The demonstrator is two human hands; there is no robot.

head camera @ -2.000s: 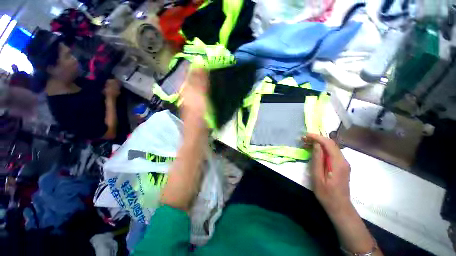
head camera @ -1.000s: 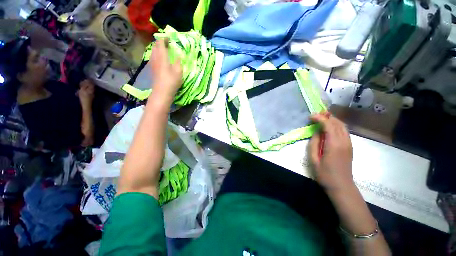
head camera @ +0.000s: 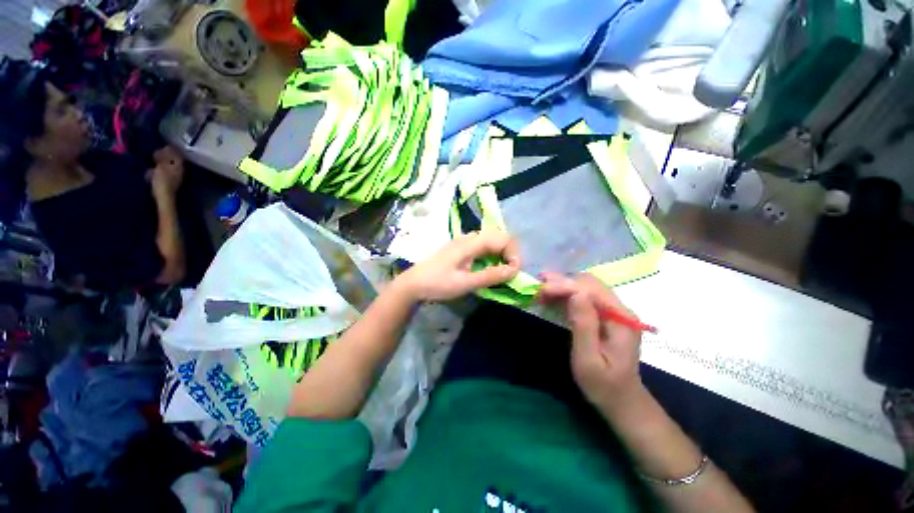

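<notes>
The grey trimmed panel (head camera: 571, 215) with neon and black edges lies flat on the white table in front of me. My left hand (head camera: 463, 269) is at its near left corner, thumb and fingertips closed on the neon edge. My right hand (head camera: 599, 336) is beside it at the near edge and holds a slim red tool (head camera: 628, 320) whose one end sticks out to the right. The tool's other end is hidden by my fingers. The fanned stack of trimmed panels (head camera: 376, 125) lies at the upper left of the panel.
A white carrier bag (head camera: 256, 266) with neon pieces hangs at lower left. Light-blue fabric (head camera: 531, 50) and white fabric (head camera: 651, 85) lie behind. A sewing machine head (head camera: 802, 90) stands at right. A printed scale (head camera: 792, 386) runs along the table's front. Another person (head camera: 95, 210) sits at left.
My left hand has come from the stack down to the panel's near left corner. My right hand has moved left along the near edge, and the red tool now points right.
</notes>
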